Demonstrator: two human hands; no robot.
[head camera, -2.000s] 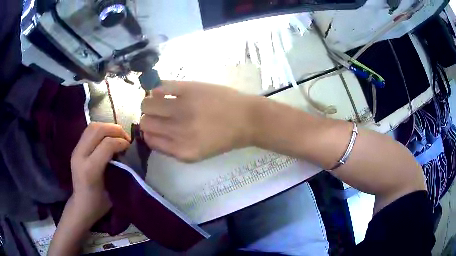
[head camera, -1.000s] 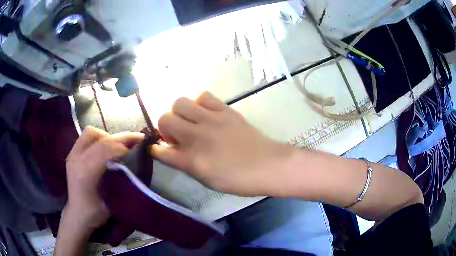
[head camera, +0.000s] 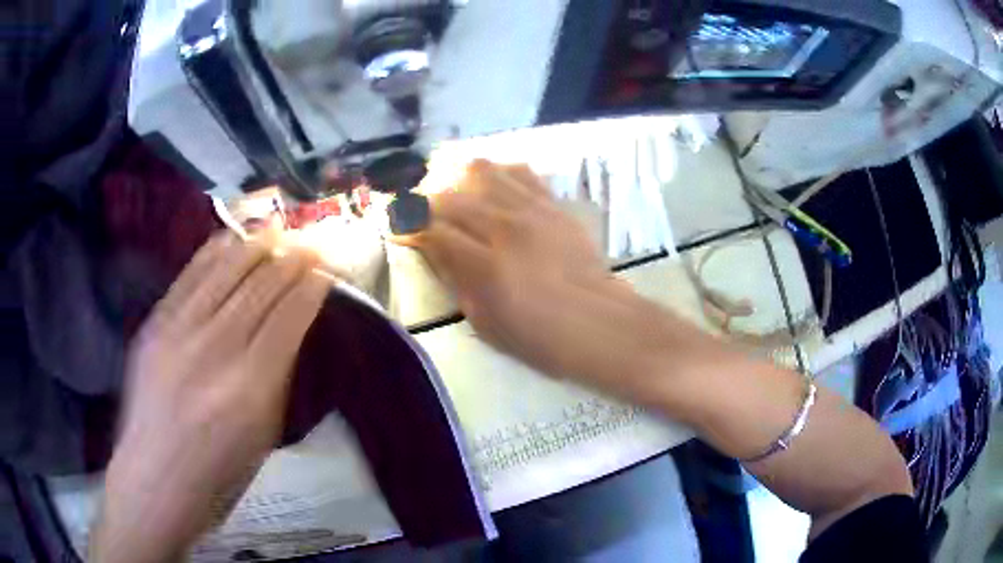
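A maroon fabric piece (head camera: 401, 407) with a white edge runs from the bright needle area down over the table's front edge. Its part under the presser foot (head camera: 357, 203) looks bright red in the lamp glare. My left hand (head camera: 220, 352) lies flat with fingers over the fabric's upper end, just in front of the foot. My right hand (head camera: 500, 247) is right of the foot, fingertips beside a dark round part; its fingertips are glared and blurred, so I cannot tell whether it holds anything.
The white machine head (head camera: 484, 66) with a lit display is above. White tape strips (head camera: 632, 192) lie behind my right hand. A yellow-green and blue tool (head camera: 816, 236) and beige cord (head camera: 720, 302) are right. A striped bundle (head camera: 935, 385) is far right; grey cloth (head camera: 66, 319) is heaped left.
Both hands have moved up towards the needle area. My left hand has gone from pinching to lying flat. The fabric's upper end is now at the foot. The camera view has shifted.
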